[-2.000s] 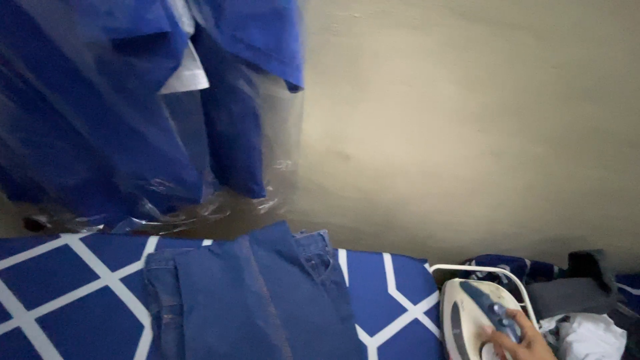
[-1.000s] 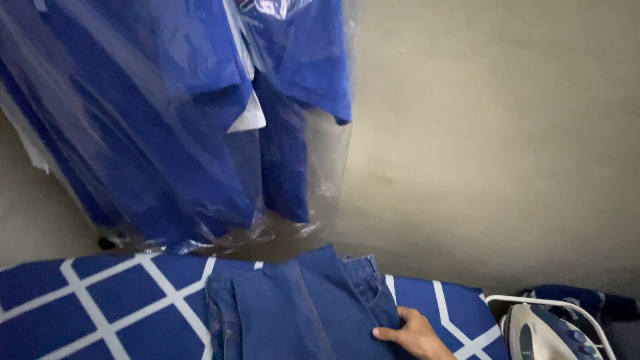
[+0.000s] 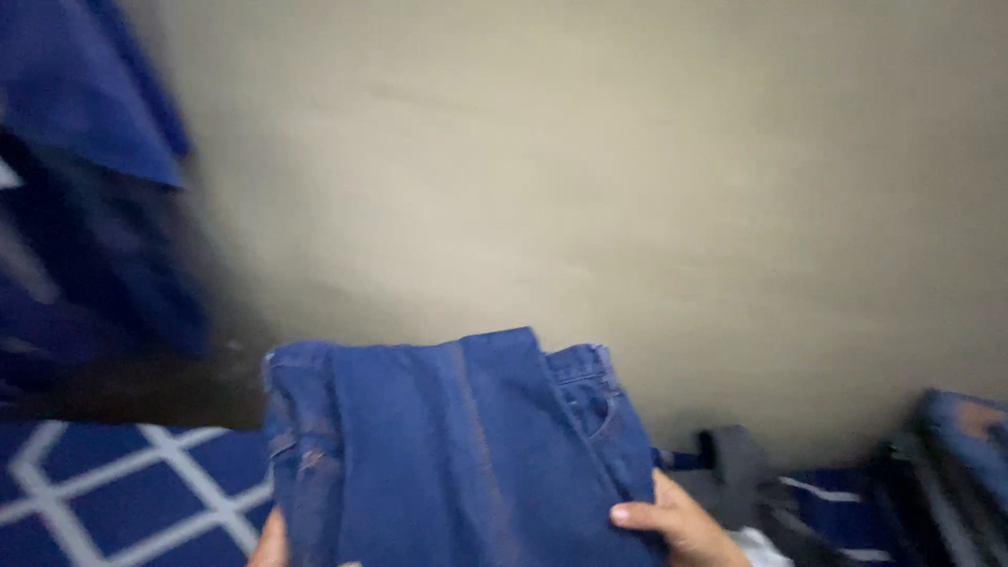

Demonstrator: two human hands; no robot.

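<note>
A folded pair of blue denim jeans (image 3: 465,457) is held up at the lower middle, its waistband and a pocket showing at the upper right. My right hand (image 3: 681,520) grips its right edge, the thumb on the front of the cloth. At the left edge, my left hand (image 3: 272,543) holds the jeans too; only some of its fingers show at the bottom of the view. Below and to the left lies the navy cover with white lines (image 3: 134,488).
Blue garments (image 3: 87,157) hang at the left, blurred. A plain beige wall (image 3: 551,173) stands behind. At the lower right are dark grey cloth (image 3: 732,472), a bit of white cloth (image 3: 760,547) and more folded clothes (image 3: 969,441).
The jeans lay on the patterned cover and are now lifted in both hands. My right hand was on the iron, then at the jeans' edge. The view has swung to the right.
</note>
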